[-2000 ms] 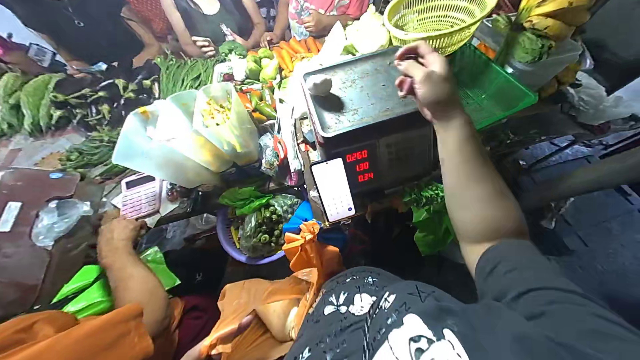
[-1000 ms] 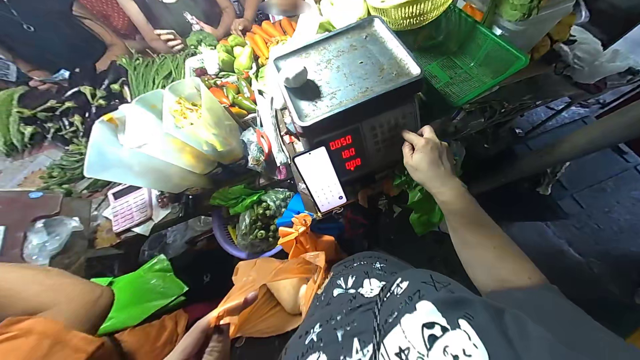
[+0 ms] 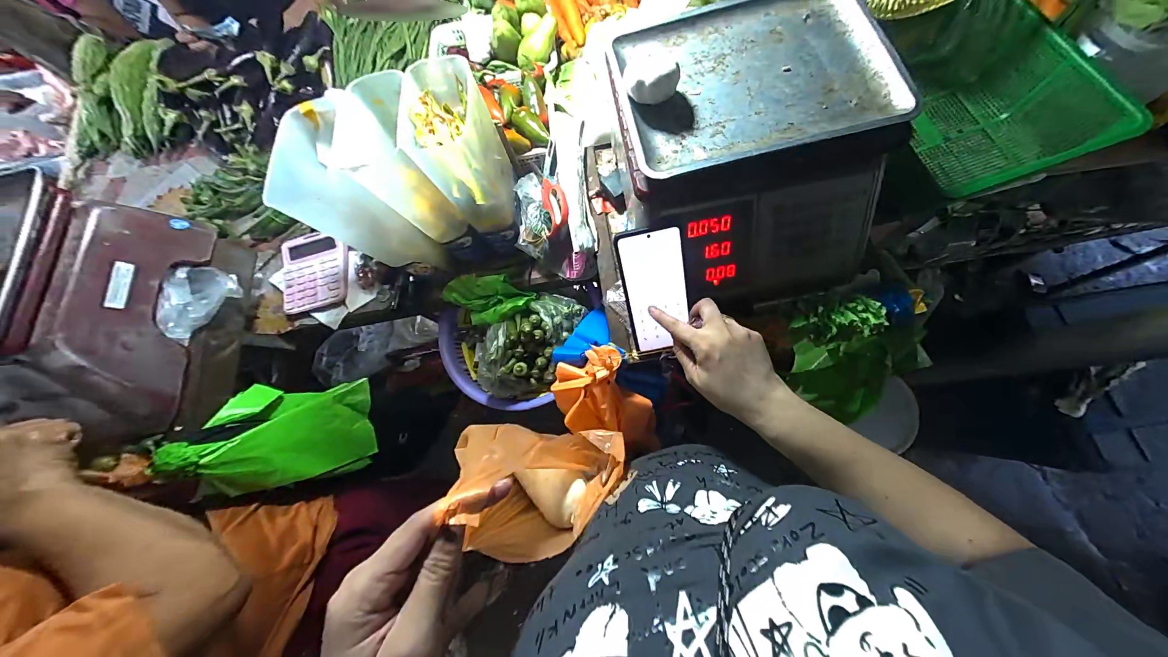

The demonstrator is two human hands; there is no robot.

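Note:
My right hand has its index finger on the lit screen of a smartphone, which leans upright against the front of a digital scale. One small whitish round item lies on the scale's metal tray, near the left edge; red digits glow below the tray. Low in the view, my left hand pinches the edge of an orange plastic bag with a pale, smooth item inside. A knotted orange bag is just beyond it.
A co-worker's arm reaches in from the left beside a green plastic bag. A pink calculator, translucent containers and a purple basket of okra-like vegetables stand about the counter. A green plastic basket is right of the scale.
My right hand has moved from above the scale's tray to its keypad, then left to the phone screen. The scale's top reading went from 0.260 to 0.050. My left hand stays at the orange bag.

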